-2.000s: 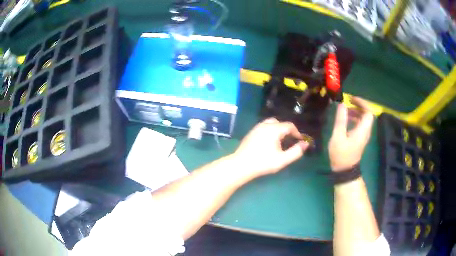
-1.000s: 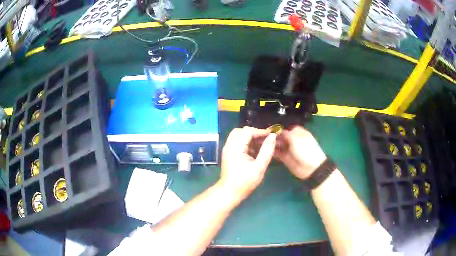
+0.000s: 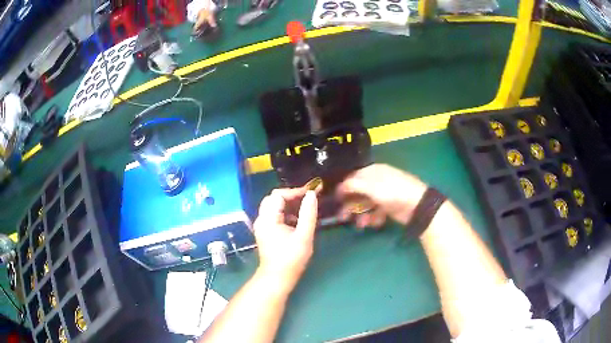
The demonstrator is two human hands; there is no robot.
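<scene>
My left hand (image 3: 288, 224) holds a small gold round part (image 3: 313, 184) between thumb and fingertips, just in front of the black clamp fixture (image 3: 318, 151). My right hand (image 3: 375, 197) is beside it, blurred, with another gold round part (image 3: 359, 208) at its fingers. The fixture's toggle clamp arm (image 3: 305, 70) stands raised, its red handle tip (image 3: 295, 30) at the top. The right foam tray (image 3: 492, 184) holds gold discs in several pockets. The left foam tray (image 3: 100, 268) is tilted and partly filled.
A blue control box (image 3: 187, 201) stands left of the fixture, with a clear cylinder (image 3: 164, 167) on top and white paper slips (image 3: 186, 301) before it. Yellow post (image 3: 519, 60) rises at back right. Sheets with black rings (image 3: 104, 79) lie at the back.
The view has turned right. My right hand has moved away from the left hand's fingertips, and a second gold part now shows at it. The clamp handle, lower two seconds ago, is raised.
</scene>
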